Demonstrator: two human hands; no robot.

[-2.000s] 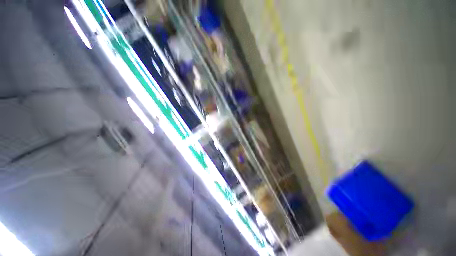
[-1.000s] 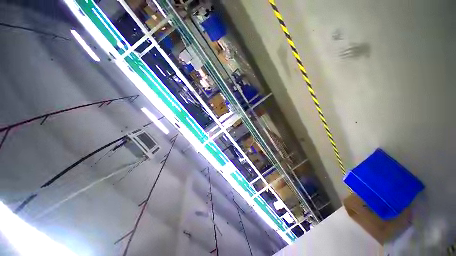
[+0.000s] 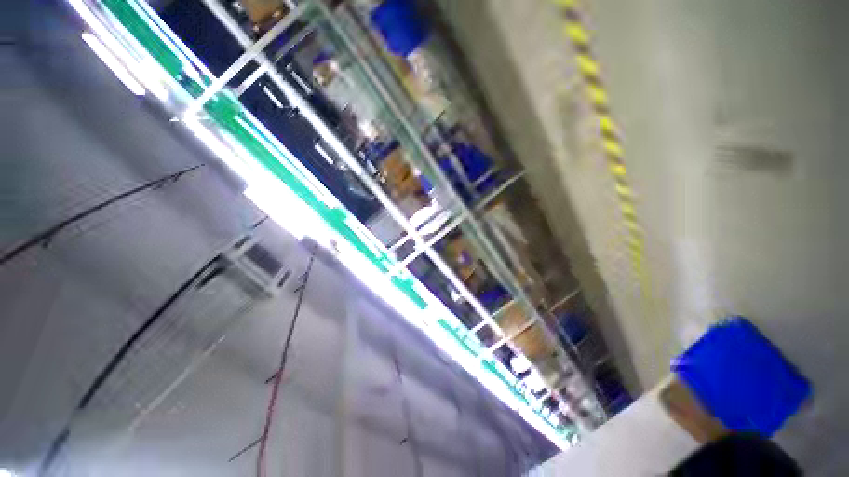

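Observation:
Neither of my hands is in view. The picture is tilted sideways and blurred. A deep-blue turnover bin [image 3: 742, 375] stands at the lower right, over a brown carton [image 3: 687, 415] that shows only in part. A rounded dark shape [image 3: 738, 458] at the bottom edge covers part of the carton's area; I cannot tell what it is.
A line frame [image 3: 427, 244] with a green strip [image 3: 244, 133] and bright tube lights runs diagonally. Its shelves hold cartons [image 3: 401, 173] and blue bins [image 3: 398, 25]. Yellow-black floor tape [image 3: 611, 140] runs along the grey floor [image 3: 745, 205]. A pale surface [image 3: 610, 438] lies at the bottom.
The blue bin and carton sit slightly lower and further right in the picture. The floor tape has shifted right. The rounded dark shape has appeared at the bottom edge.

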